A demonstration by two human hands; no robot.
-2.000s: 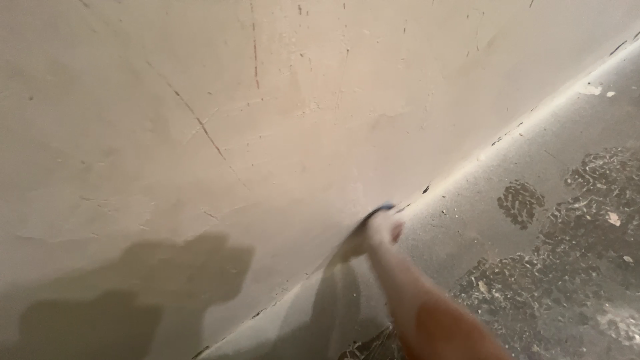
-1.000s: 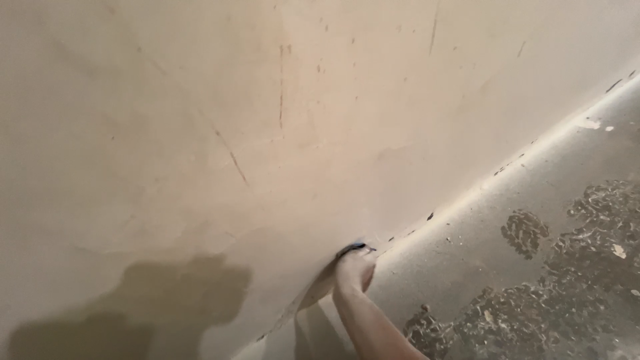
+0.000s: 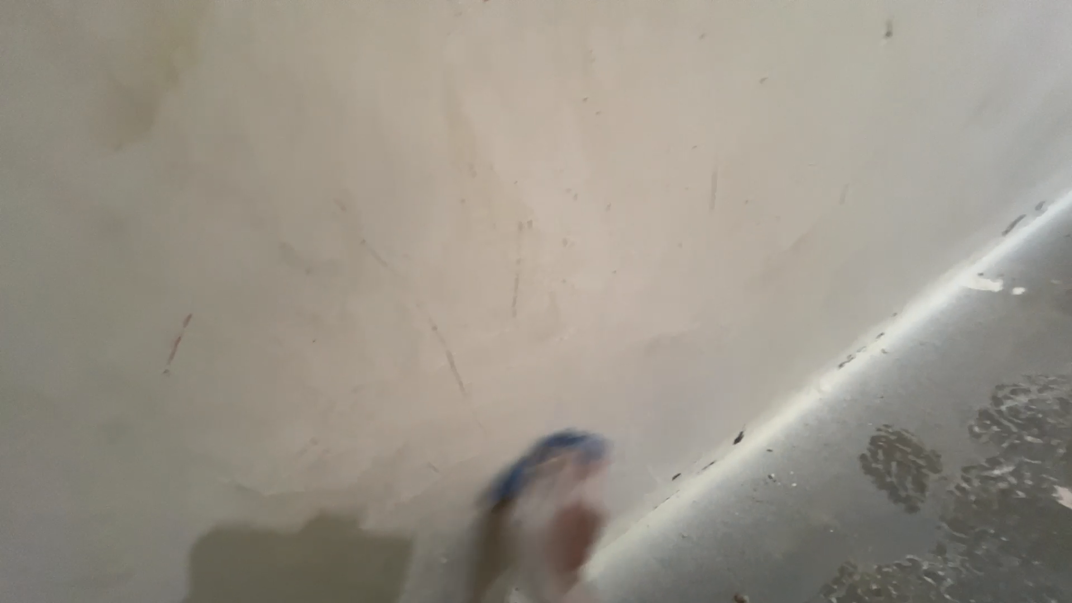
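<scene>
A blurred hand, which looks like my right hand (image 3: 565, 519), is at the bottom centre, against the pale wall (image 3: 419, 251). Its fingers close around a blue-edged tool (image 3: 548, 456) whose kind is too blurred to tell. The wall surface is scuffed, with thin dark scratches and small brown nicks. Just right of the hand runs the bright edge (image 3: 804, 402) where the wall meets a grey surface. My left hand does not show.
Beyond the edge, at the lower right, lies a grey surface (image 3: 779, 519) with rough dark patches (image 3: 900, 467) and pale flakes (image 3: 984, 283). Small dark chips mark the edge. A shadow (image 3: 301, 561) falls on the wall at the lower left.
The hand with the blue-edged item was lower-centre near the edge in both earlier frames and is now at the bottom, its forearm out of view. The view has shifted somewhat.
</scene>
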